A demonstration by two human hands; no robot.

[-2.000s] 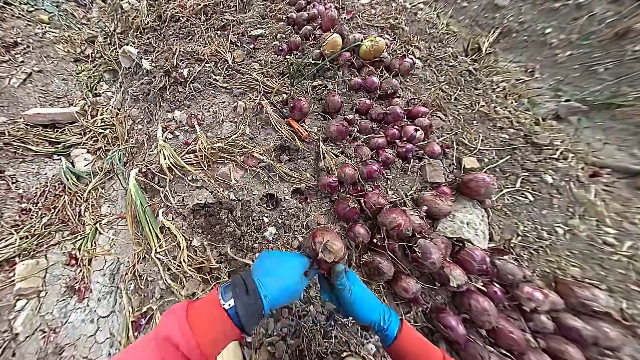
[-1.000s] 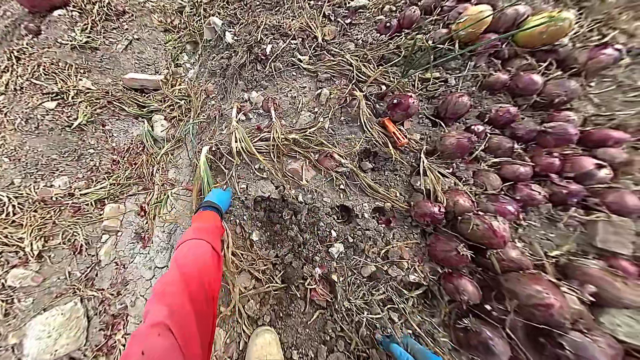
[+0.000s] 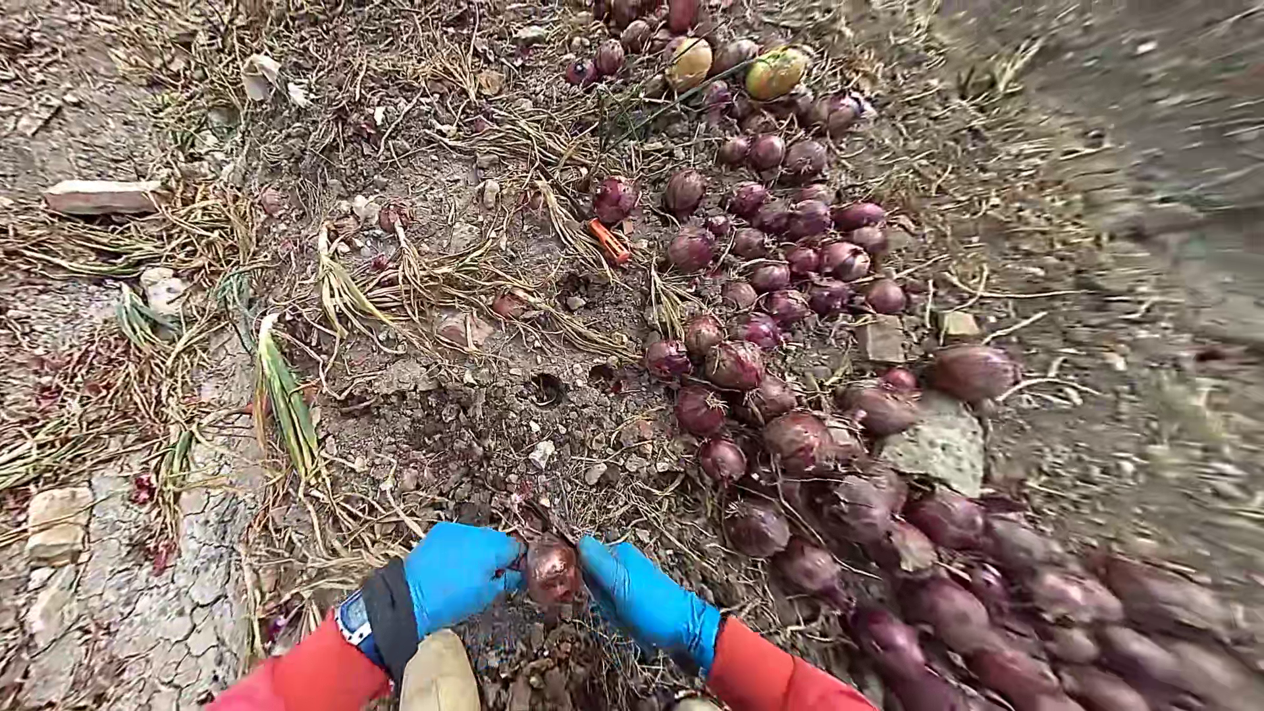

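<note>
Between my two blue-gloved hands, low in the head view, is a reddish-brown onion. My left hand has its fingers closed at the onion's left side. My right hand lies against the onion's right side, thumb and fingers near it; how firmly it presses is hard to tell. Many harvested red onions lie in a long heap to the right of my hands. An orange-handled tool rests on the soil above, near a single onion. Dry onion tops lie on the ground at upper left.
A flat stone sits among the onions at right. Two yellowish-green onions or fruits are at the heap's top. A long stone lies at left, near cracked soil. A light boot is below my left wrist.
My left hand has come from the green leaves at left to the onion between both hands. My right hand has moved in beside it. The view has shifted to the right.
</note>
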